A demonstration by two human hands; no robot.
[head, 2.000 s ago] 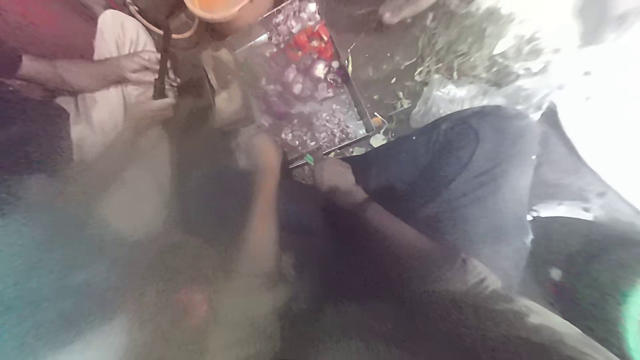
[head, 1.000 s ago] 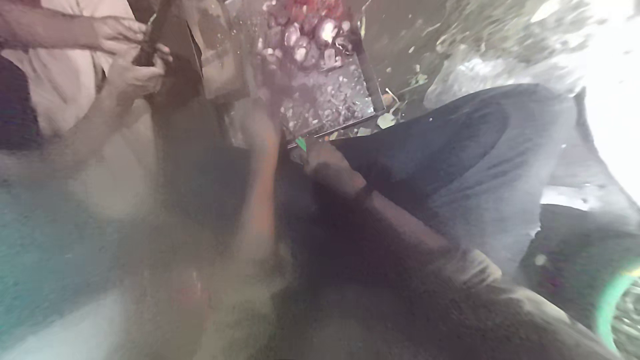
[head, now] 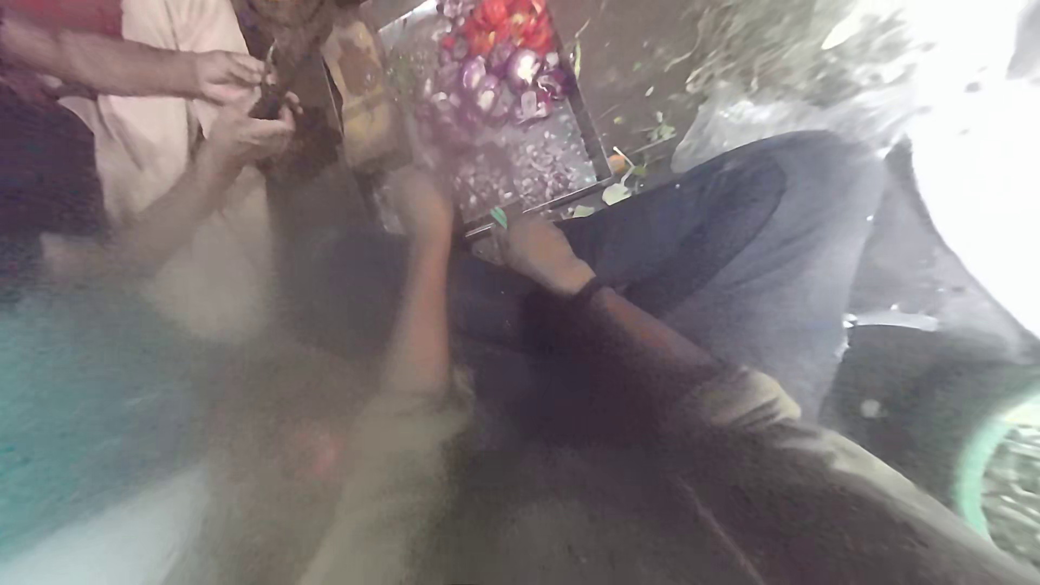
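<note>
Blurred, my left hand (head: 414, 199) is at the near left corner of a dark-rimmed tray (head: 591, 142); whether it holds anything cannot be told. My right hand (head: 540, 248) is closed around a small tool with a green handle (head: 499, 217) at the tray's near edge; its blade does not show clearly. Finely chopped onion (head: 536, 166) lies in the near part of the tray. Beyond it are peeled red onions (head: 487, 89), several of them cut, and red tomatoes (head: 512, 28) at the far end.
At the left, another person's hands (head: 244, 106) hold a small dark thing. A yellowish worn block (head: 364, 106) stands left of the tray. Scraps (head: 616, 193) and a clear plastic bag (head: 715, 126) lie right of it. A green-rimmed container (head: 975, 479) is at the lower right.
The other person's hands no longer hold the long dark thing upright as before; they are closer together around something small. My hands remain at the tray's near edge. The view has shifted somewhat.
</note>
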